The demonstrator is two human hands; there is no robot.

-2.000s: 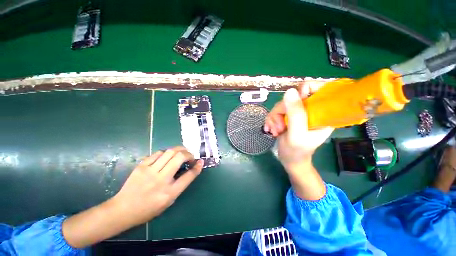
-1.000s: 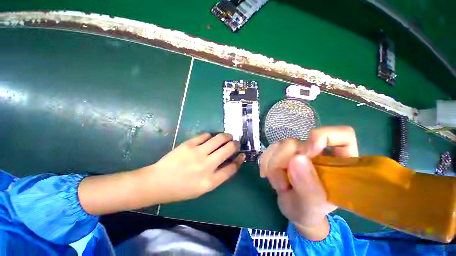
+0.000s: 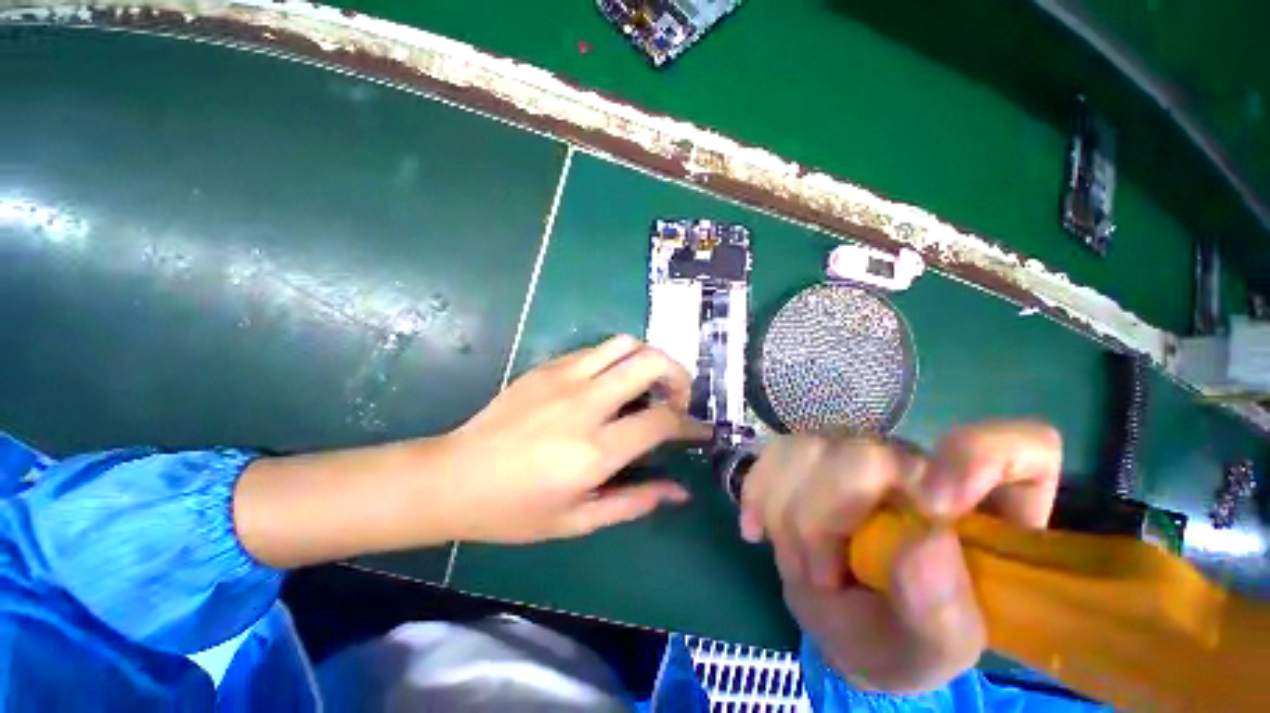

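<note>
A phone assembly (image 3: 699,320) lies on the dark green mat, with its circuit board at the far end and dark strips down its pale middle. My left hand (image 3: 592,439) rests at its lower left, with fingertips on the lower part and the thumb apart from it. My right hand (image 3: 891,557) grips the orange electric screwdriver (image 3: 1100,599). The dark nose (image 3: 738,471) of the screwdriver is at the phone's lower end. The bit's tip is too small to make out. The round dotted screw dish (image 3: 839,359) stands right of the phone.
A small white counter (image 3: 875,266) lies above the dish. A chipped whitish edge (image 3: 696,156) separates the mat from the green conveyor belt (image 3: 864,105), which carries other phones (image 3: 1091,178). A dark coiled cord (image 3: 1131,425) is at the right. A white slatted item (image 3: 752,678) shows at the bottom.
The screwdriver has come from over the dish down to the phone's lower end. My left thumb has moved off the phone's end. The view has shifted and tilted.
</note>
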